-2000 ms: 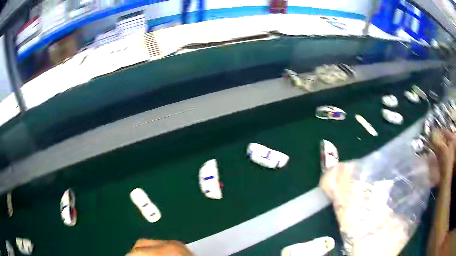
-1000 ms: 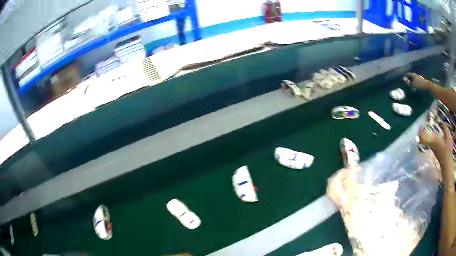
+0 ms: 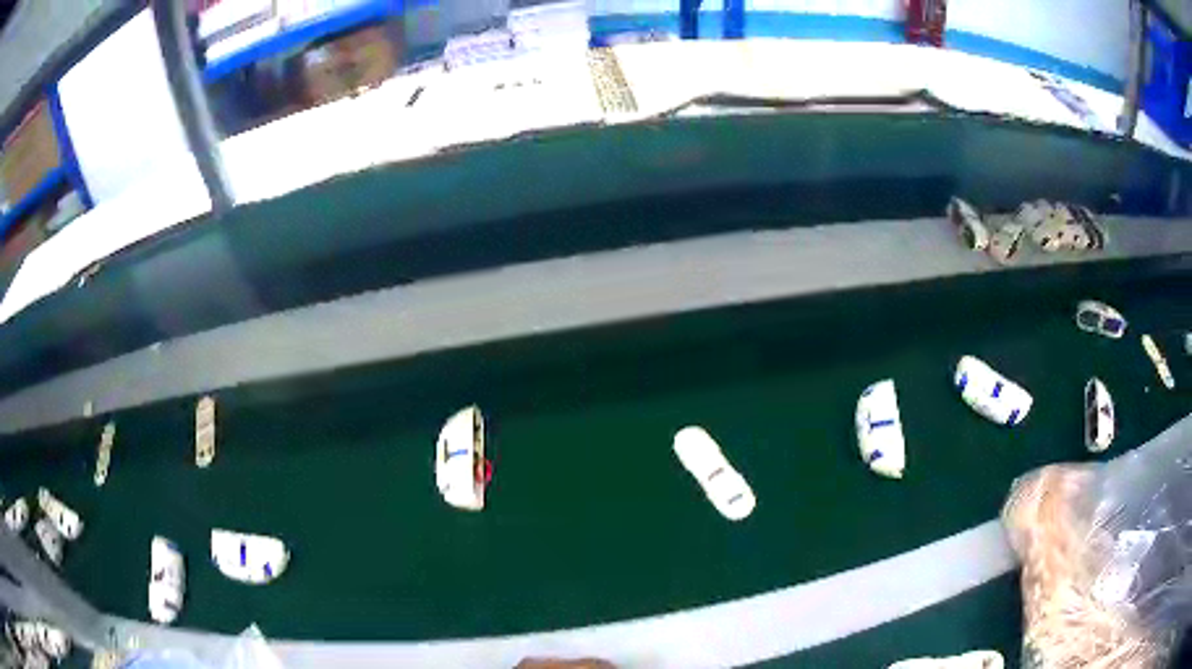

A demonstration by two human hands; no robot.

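A sliver of skin, apparently my left hand (image 3: 565, 664), shows at the bottom edge; its fingers and anything in them are cut off. My right hand is out of the picture. White domed body shells with blue marks lie apart on the dark green belt: one near the centre left (image 3: 460, 457), with a red bit at its side, one right of centre (image 3: 881, 427), and another further right (image 3: 992, 391). A flat white base plate (image 3: 714, 472) lies between the first two. Thin cream base plates (image 3: 205, 431) lie at the left. No hand touches them.
A clear bag of pinkish-cream parts (image 3: 1078, 575) stands at the lower right. A cut-off white piece (image 3: 948, 661) lies at the bottom edge. Grouped shells (image 3: 1059, 228) sit on the far metal rail (image 3: 562, 294). More pieces and clear plastic are at lower left. A paper-covered shelf (image 3: 523, 118) runs behind.
The view has turned left, so the belt pieces and bag appear further right, and more pieces show at left. Another person's hands and arms at right have left the picture.
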